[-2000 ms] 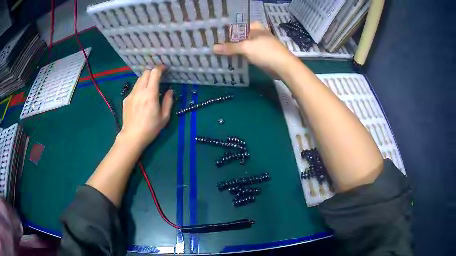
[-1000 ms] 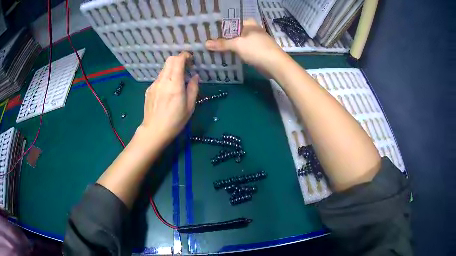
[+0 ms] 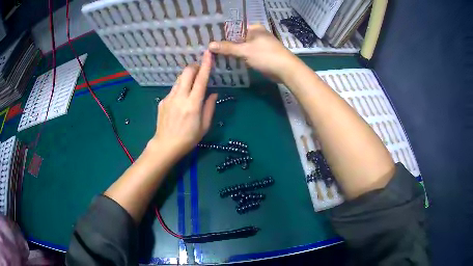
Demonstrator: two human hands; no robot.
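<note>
A white slotted foam tray (image 3: 155,39) stands tilted upright at the back centre, with a small red and white label near its right edge. My right hand (image 3: 259,49) grips the tray's right side, thumb on its face. My left hand (image 3: 184,106) is at the tray's lower part, index finger extended to the slots beside my right thumb; whether its fingers hold a part cannot be told. Small dark discs sit in some lower right slots. Black ribbed driver stacks (image 3: 246,186) lie in groups on the green mat. A few single discs (image 3: 127,121) lie apart.
A black probe pen (image 3: 222,235) with a red and black lead lies near the front edge. A white tray (image 3: 358,98) with a dark driver heap lies under my right forearm. Leaning trays (image 3: 316,15) and a yellow tube (image 3: 374,31) stand back right. A person's pink sleeve (image 3: 11,244) shows lower left.
My left hand has moved right and up along the tray face, from its lower left edge to beside my right thumb. A single disc now shows on the mat at left. The view has shifted slightly.
</note>
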